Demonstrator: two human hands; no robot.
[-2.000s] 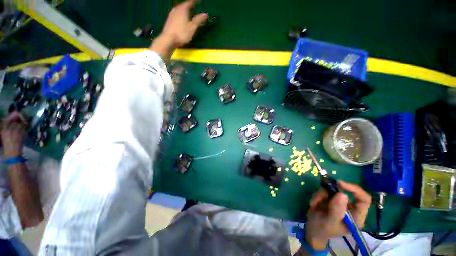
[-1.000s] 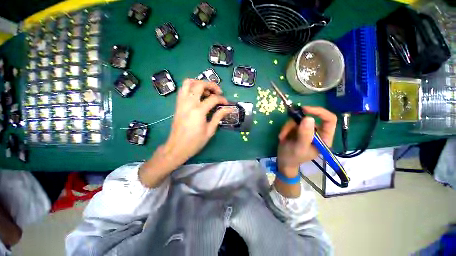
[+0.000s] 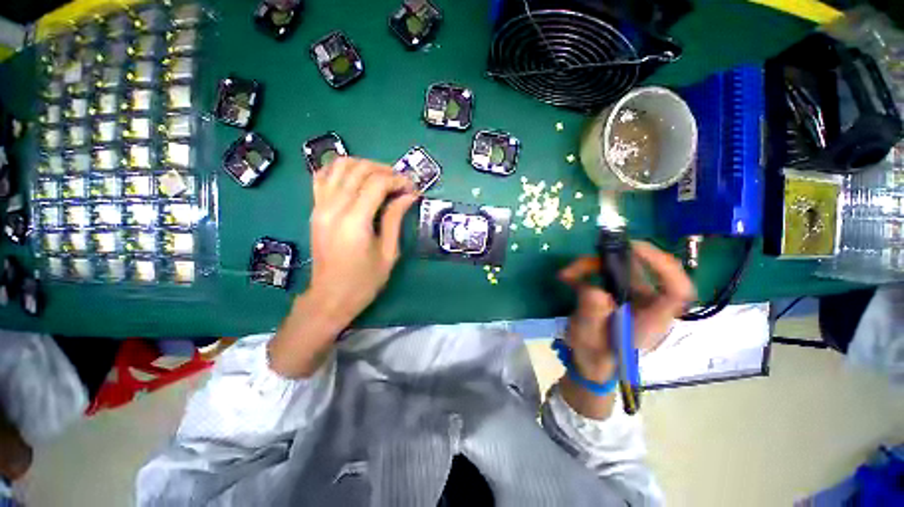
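A square black housing [image 3: 464,234] sits in the dark flat jig [image 3: 432,242] in front of me. My left hand [image 3: 349,230] is just left of the jig, thumb and fingertips close together near another housing [image 3: 417,169]; whether it pinches solder wire cannot be told. My right hand [image 3: 636,307] holds the blue soldering iron [image 3: 626,347] upright in view, right of the jig; both are blurred. The iron's tip end shows as a bright blur just below the waste cup [image 3: 644,139]. Small pale-yellow pieces [image 3: 540,205] lie between jig and iron.
Several more housings [image 3: 337,59] lie spread on the green mat [image 3: 382,109]. A clear blister tray [image 3: 124,149] with whitish parts is at left. A black fan [image 3: 565,59] stands at the far edge. A blue soldering station [image 3: 722,149] and yellowish sponge [image 3: 810,213] are at right.
My left hand has moved from the tray side to the jig, then left off it, leaving the housing there uncovered. The iron has swung more upright and right, its tip near the cup.
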